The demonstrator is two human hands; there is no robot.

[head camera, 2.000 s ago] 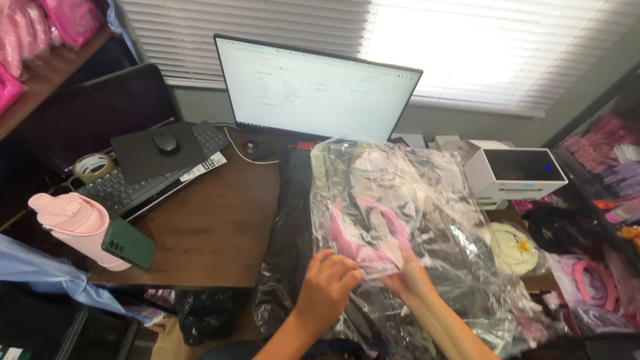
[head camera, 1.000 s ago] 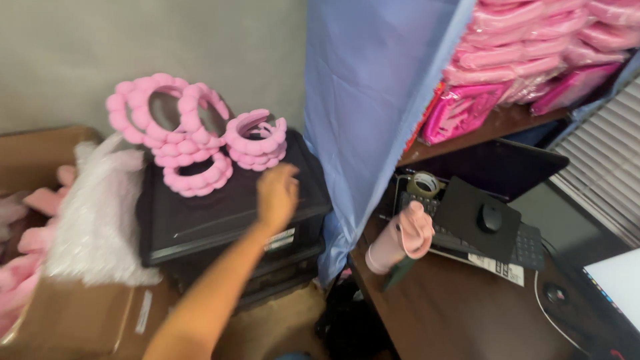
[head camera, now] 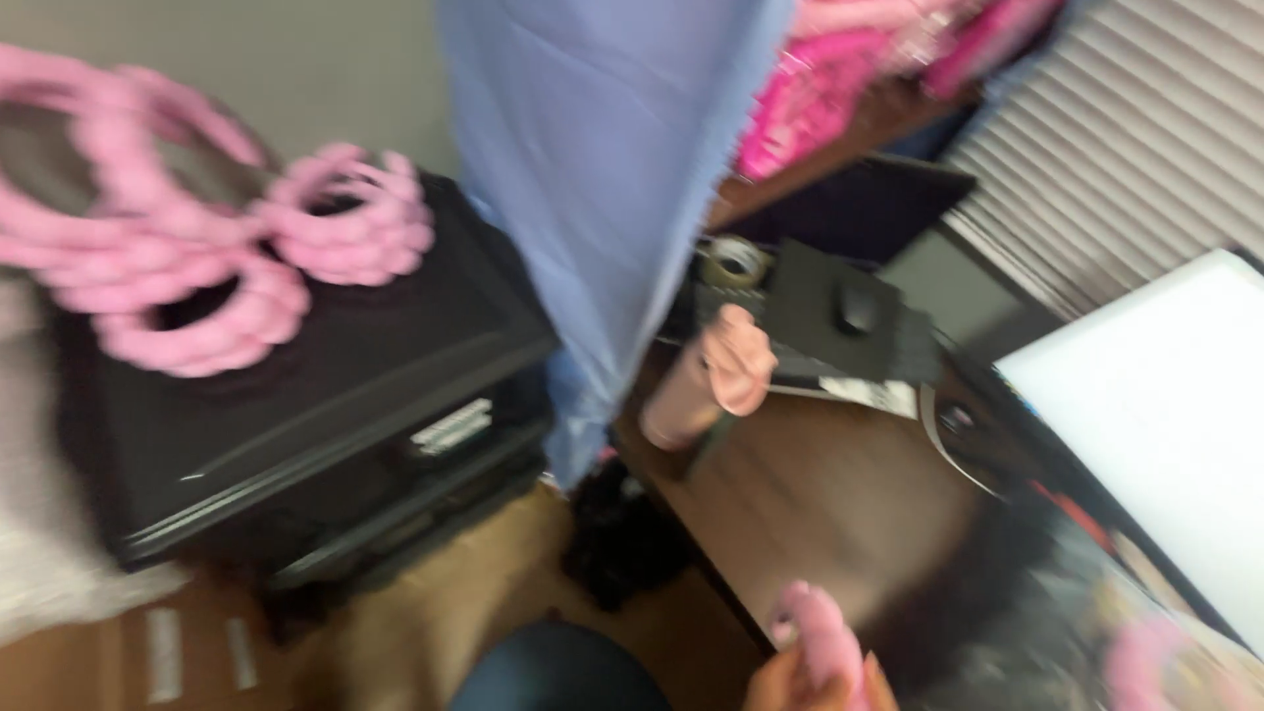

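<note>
At the lower right edge, my left hand (head camera: 775, 688) grips a small pink puffy band (head camera: 822, 627), blurred and partly covered by the fingers. My right hand does not show. On the lid of a black storage bin (head camera: 395, 370) at the left lie pink puffy headbands (head camera: 109, 202), with smaller bands (head camera: 212, 326) in front and a stack of small puffy bands (head camera: 355, 222) beside them. Another pink band (head camera: 1145, 657) lies by blurred clear plastic at the lower right corner.
A blue cloth (head camera: 612, 178) hangs between bin and desk. The brown desk (head camera: 839, 494) bears a pink tumbler (head camera: 706, 380), a mouse (head camera: 856, 306) on a dark pad, a tape roll (head camera: 734, 259) and a monitor (head camera: 1165, 395). Pink packages (head camera: 810, 99) fill a shelf above.
My left hand, near the small bands on the bin a second ago, is now over by the desk with a pink band in it. The view has swung toward the desk.
</note>
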